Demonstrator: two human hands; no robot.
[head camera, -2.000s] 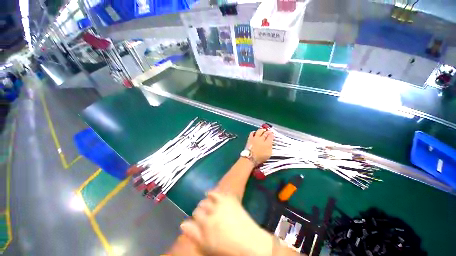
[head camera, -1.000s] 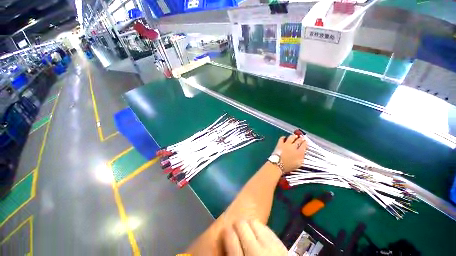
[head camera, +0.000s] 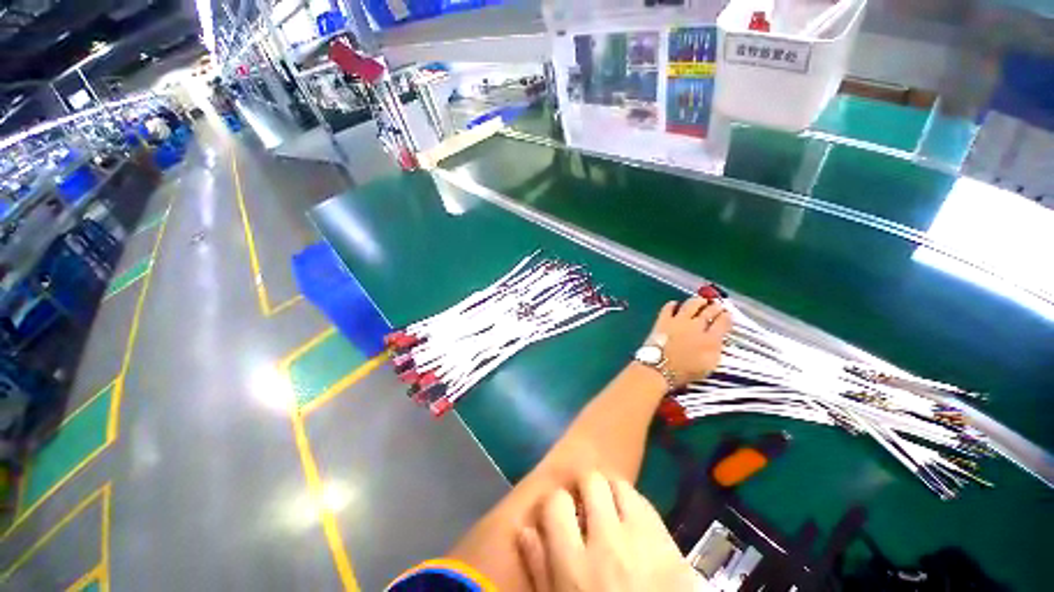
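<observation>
My left hand (head camera: 697, 338), with a watch on its wrist, lies over the red connector ends of the right bundle of white cables (head camera: 798, 368). Its fingertips are partly hidden, so its grip is unclear. Red connectors (head camera: 673, 409) show beside it, and coloured wire tips fan out to the right. My right hand (head camera: 607, 538) is at the bottom, its slightly parted fingers touching my left forearm, with no work piece visible in it. Another bundle of white cables (head camera: 503, 330) lies to the left, red ends toward the bench's front edge.
An orange-handled tool (head camera: 740, 466) lies below the right bundle, near a black-framed fixture (head camera: 726, 553). Black parts (head camera: 942, 572) are cut off at bottom right. A metal rail (head camera: 578, 236) runs behind the bundles. A white bin (head camera: 786, 64) and posted sheets (head camera: 636, 87) stand behind.
The view has turned left, so the fixture and black parts sit lower and more cut off. My left hand stays on the right bundle. My right hand has shifted along my left forearm.
</observation>
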